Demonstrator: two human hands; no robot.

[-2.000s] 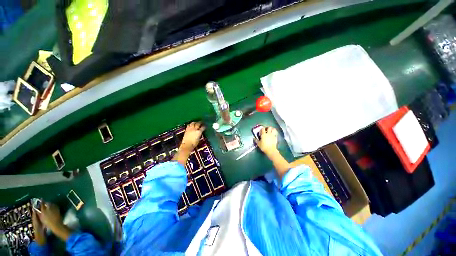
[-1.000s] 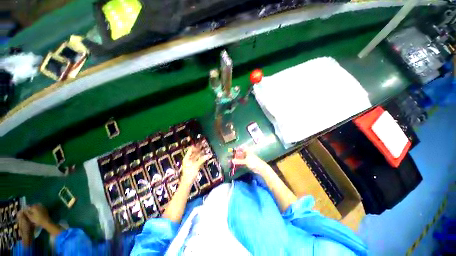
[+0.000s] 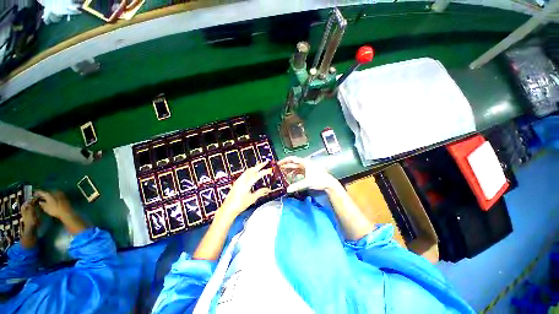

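Observation:
A black parts tray [image 3: 184, 167] with rows of dark-screened, gold-rimmed phone units lies left of the press. My left hand [image 3: 246, 189] is over its right end, fingers bent on or just above the units. My right hand [image 3: 306, 175] is beside the tray's right edge, fingers curled, close to my left hand. Whether either hand holds a unit is too blurred to tell. The green hand press [image 3: 314, 83] stands behind, with its red ball knob [image 3: 364, 54] raised to the right and a brown-grey fixture [image 3: 294, 132] below. A white-faced phone unit [image 3: 331, 141] lies right of the fixture.
A thin pale stick [image 3: 316, 153] lies near my right hand. White sheets [image 3: 407, 110] lie right of the press. An open cardboard box [image 3: 417, 211] and red bin [image 3: 479, 172] are at right. Loose gold-rimmed frames [image 3: 88, 133] lie behind the tray. Another person's hands [image 3: 49, 205] work at far left.
My right hand has left the phone unit right of the press and come to the tray's right edge. My left hand has moved to the tray's near right part. The view has shifted.

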